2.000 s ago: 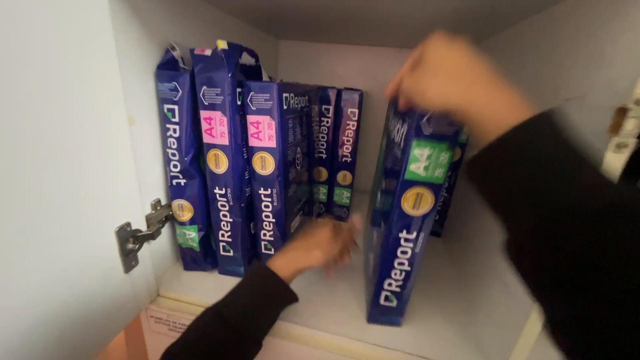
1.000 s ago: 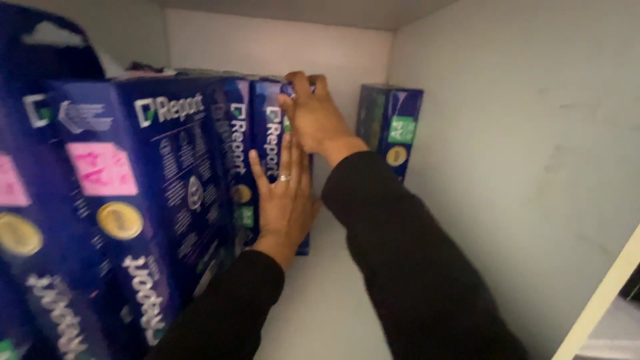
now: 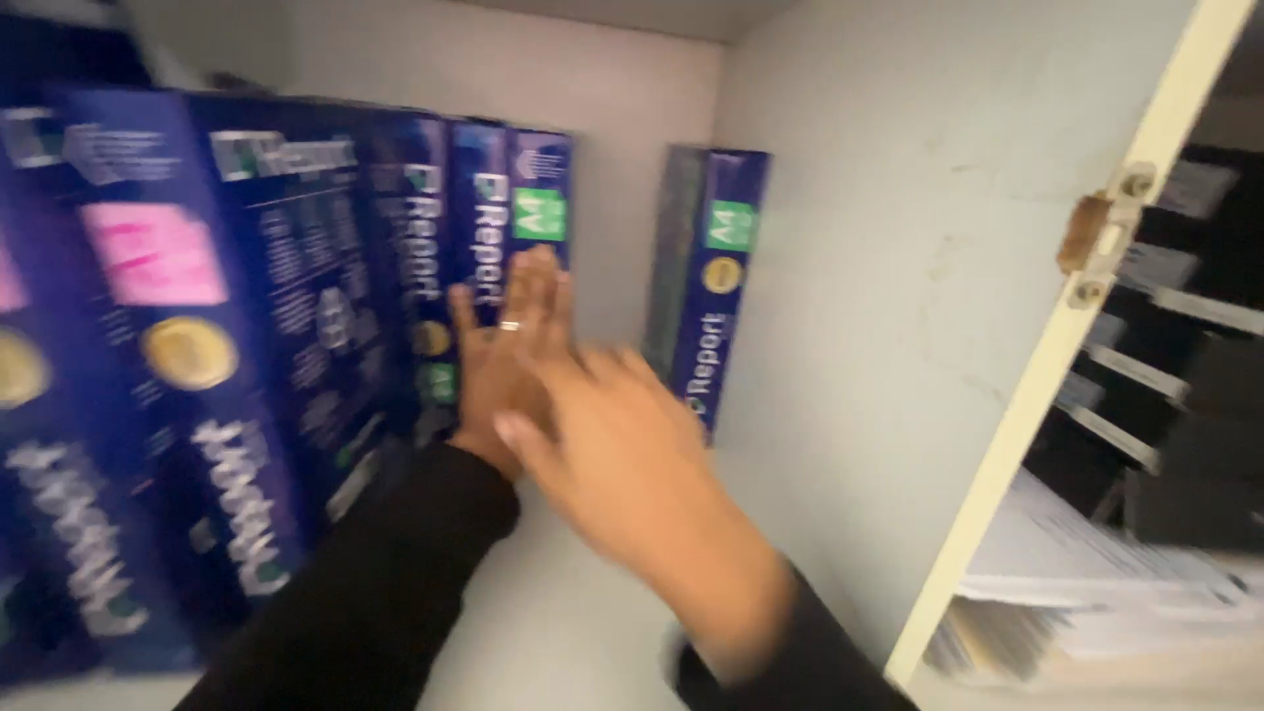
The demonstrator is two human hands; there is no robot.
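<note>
Several blue Report A4 paper reams stand upright on a white cupboard shelf. My left hand (image 3: 509,365), with a ring, lies flat with spread fingers against the spines of the back reams, over the one with a green A4 label (image 3: 540,197). Just in front, partly overlapping it, my right hand (image 3: 622,444) has its fingers extended and holds nothing; whether the two hands touch is unclear. A separate ream (image 3: 726,267) stands to the right, near the side wall. Larger reams with pink labels (image 3: 158,257) stand close at the left.
The cupboard's side wall (image 3: 869,296) rises on the right, with a metal hinge fitting (image 3: 1111,237) on its pale front edge. Beyond it are stacked papers (image 3: 1086,563) and black boxes or files (image 3: 1215,395).
The ream held upright by my right hand two seconds ago is out of that hand. Since one second ago, my right hand has left the top of the back reams and come lower and nearer.
</note>
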